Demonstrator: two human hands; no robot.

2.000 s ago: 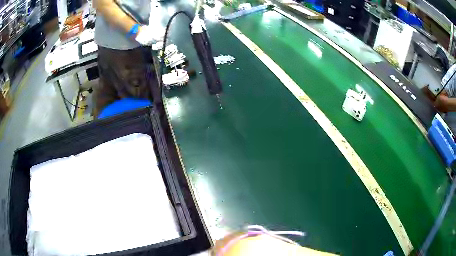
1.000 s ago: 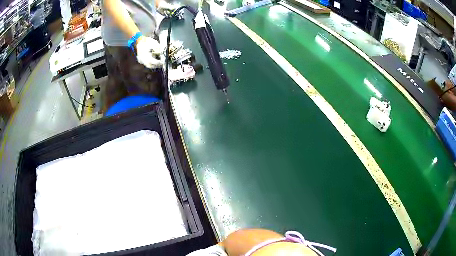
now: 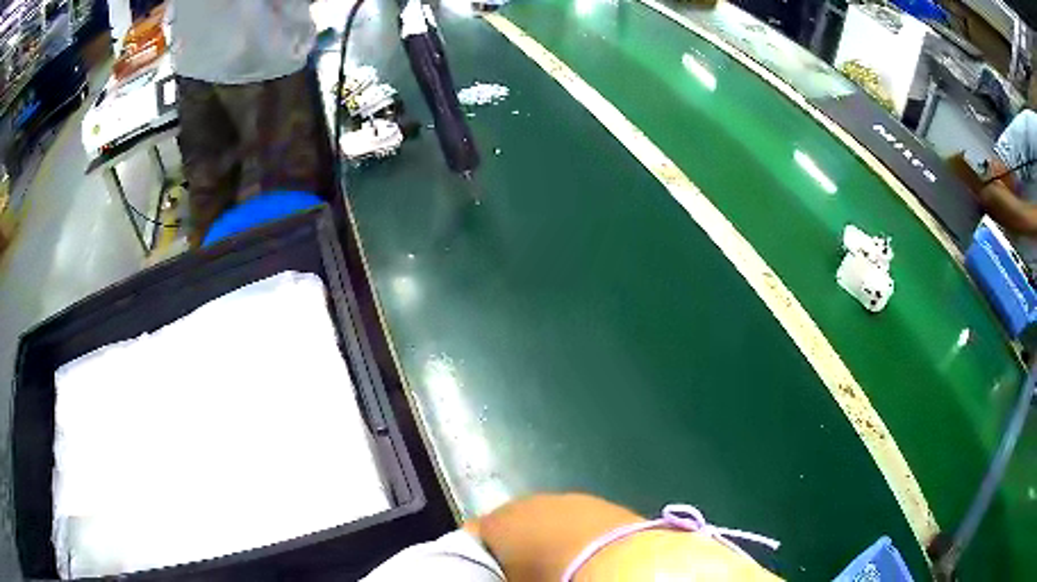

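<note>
A bare arm part (image 3: 591, 540) with a thin pink string tied round it shows at the bottom edge, beside white cloth or glove (image 3: 438, 564). I cannot tell which of my arms it is. No fingers of mine show; both hands are out of the picture or cut off. In front of me lies the glossy dark green bench (image 3: 546, 307). A white unit (image 3: 867, 275) lies on the brighter green conveyor (image 3: 745, 154) at the right. A black electric screwdriver (image 3: 441, 97) hangs tip down over the far bench.
A black tote (image 3: 216, 548) lined with a white sheet (image 3: 216, 421) stands at the left. White units (image 3: 371, 139) and small pale pieces (image 3: 483, 93) lie on the far bench. A person (image 3: 245, 91) stands there; another person's arm (image 3: 1006, 205) shows at right. A blue tray corner (image 3: 873, 566) shows bottom right.
The view has shifted. The white unit has moved nearer along the conveyor since the first frame. The far person's gloved hand has left the picture. More of the arm with the string shows.
</note>
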